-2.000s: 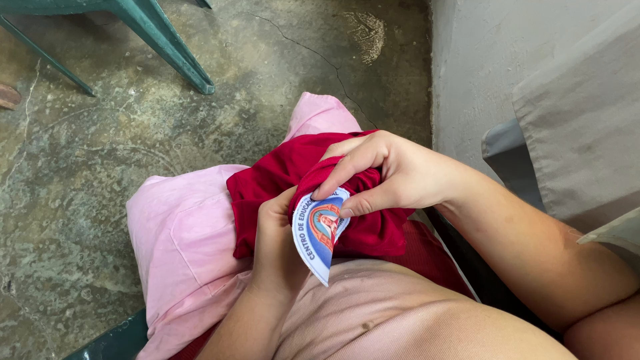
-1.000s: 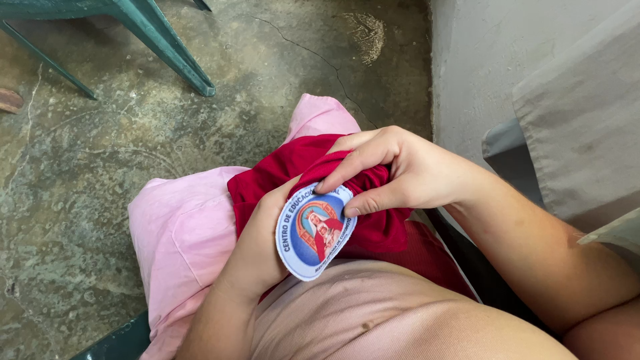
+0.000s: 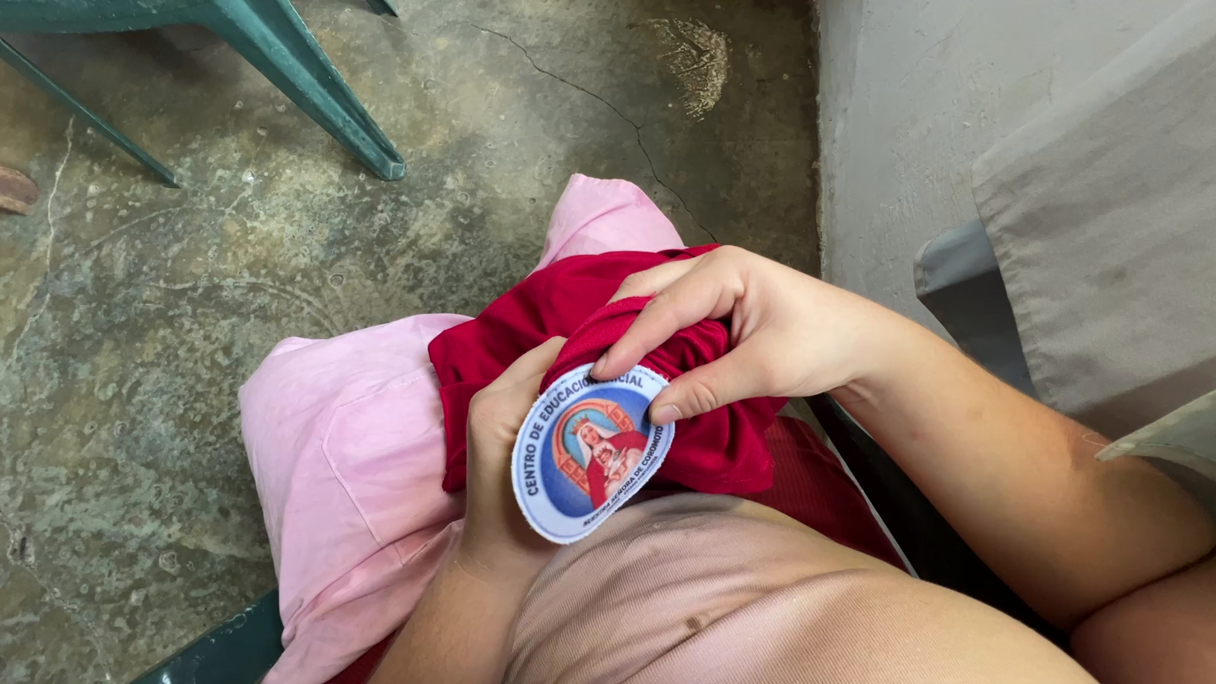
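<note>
A dark red cloth garment [image 3: 532,313] lies bunched over my lap. An oval embroidered-style patch [image 3: 589,456] with a white rim, printed writing and a crowned figure lies along a fold of that cloth, facing up. My left hand [image 3: 503,427] grips the cloth from the left and behind the patch; most of its fingers are hidden. With thumb and forefinger at the patch's upper right edge, my right hand [image 3: 722,332] holds the patch and the red fold. Whether a needle or thread is between the fingers cannot be told.
Pink cloth [image 3: 351,475] lies under the red garment. A green plastic chair [image 3: 313,95] stands at the upper left on the concrete floor [image 3: 190,256]. At the right are a grey wall [image 3: 912,114] and hanging grey fabric [image 3: 1102,209]. Part of a green seat [image 3: 228,646] shows at lower left.
The patch was folded and partly hidden two seconds ago; it has opened out and its face now shows. Both hands keep hold of the cloth.
</note>
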